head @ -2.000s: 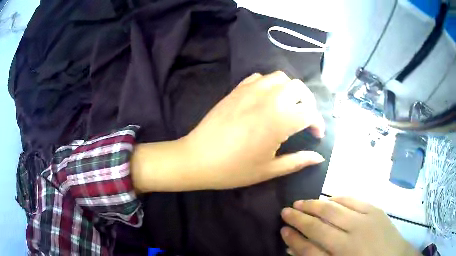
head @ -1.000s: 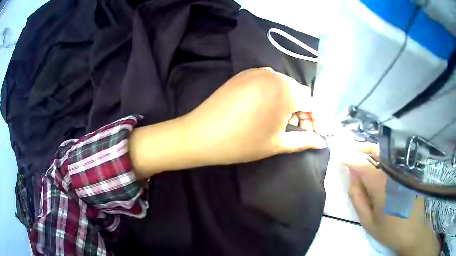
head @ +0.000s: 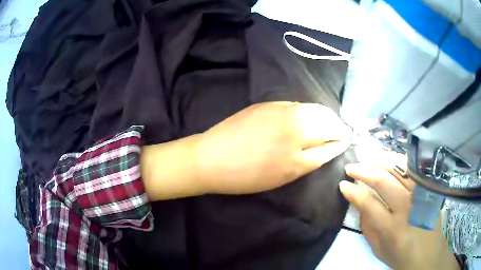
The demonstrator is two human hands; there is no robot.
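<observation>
Dark garment fabric lies in soft folds over the left and centre, its right edge near the needle area. A white loop tape curves on the cloth at the upper right. My left hand lies on the cloth with thumb and fingers pinched together at its right edge. My right hand is just right of the cloth edge, below the presser foot, with fingertips at the edge; whether it grips anything I cannot tell. Glare hides detail near the fingertips.
The white sewing machine head with a blue stripe fills the upper right. A translucent blue-grey block is beside my right hand. A bundle of white loop tapes lies at the right edge.
My right hand has come from the lower right up to the needle area, then slightly back to the cloth edge. My left thumb and fingers have closed together.
</observation>
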